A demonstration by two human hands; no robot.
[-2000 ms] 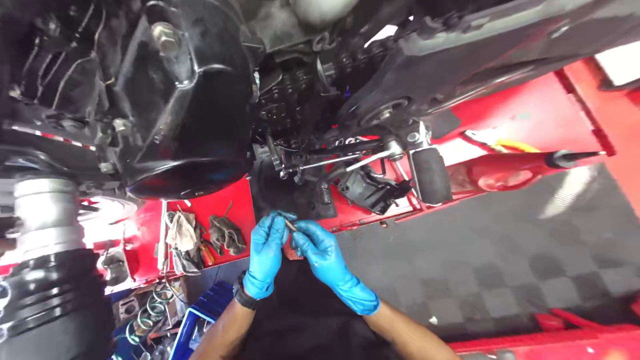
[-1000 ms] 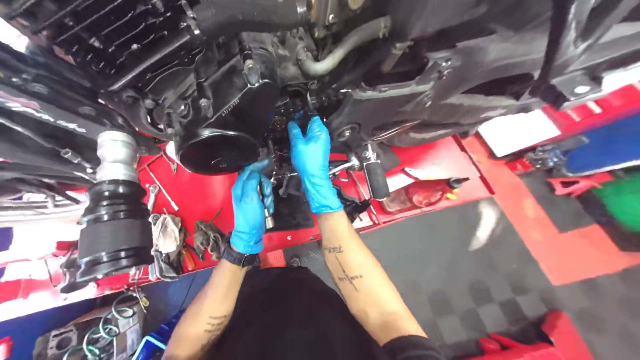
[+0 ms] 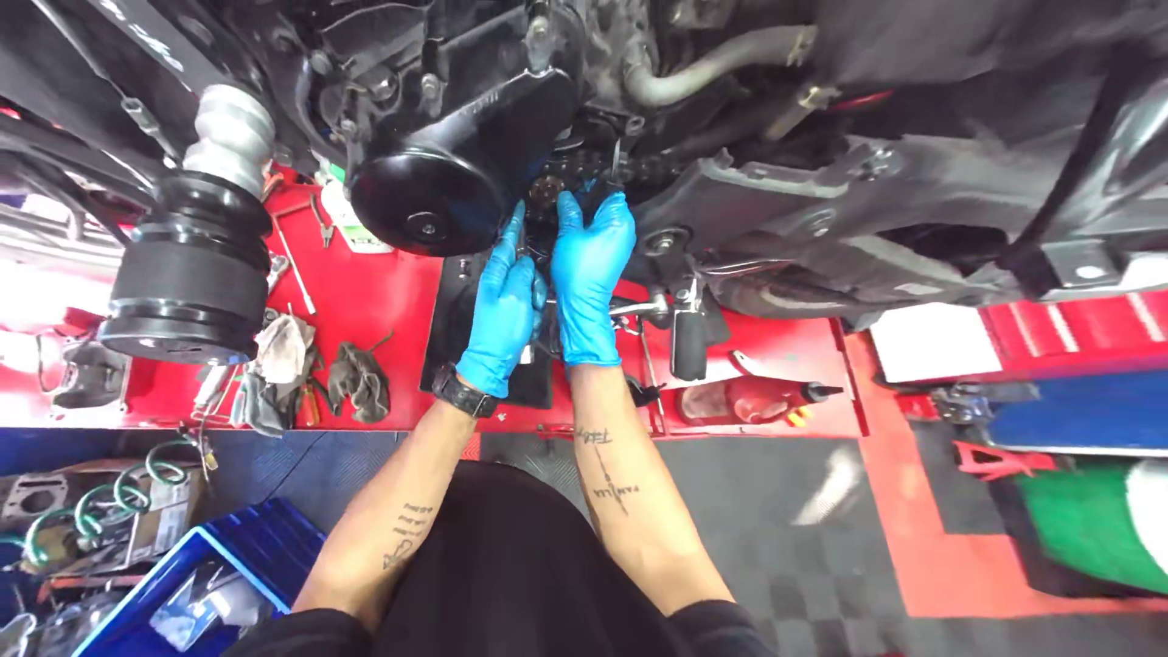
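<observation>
Both hands wear blue gloves and reach up into a motorcycle's lower engine area, beside a glossy black engine cover (image 3: 424,196). My left hand (image 3: 502,306) lies just right of the cover, its fingers around what looks like a slim metal tool, mostly hidden. Close beside it, my right hand (image 3: 593,274) has its thumb and fingertips at the drive chain (image 3: 652,169) and a round sprocket part (image 3: 546,190). Whether it grips something there cannot be seen. Below the hands, a black mat (image 3: 447,319) lies on the red lift platform (image 3: 392,328).
The footpeg (image 3: 689,342) hangs right of my hands. A red bottle (image 3: 748,400) lies on the platform's right part. Rags (image 3: 359,381), pliers (image 3: 324,222) and other tools lie left. A blue bin (image 3: 265,538) stands at lower left. A black and silver exhaust-like cylinder (image 3: 192,265) juts down at left.
Two seconds ago both hands were together below the engine, holding a small part; now they are up beside the engine cover. Since one second ago, my left hand has moved up, nearer the right. The view has shifted.
</observation>
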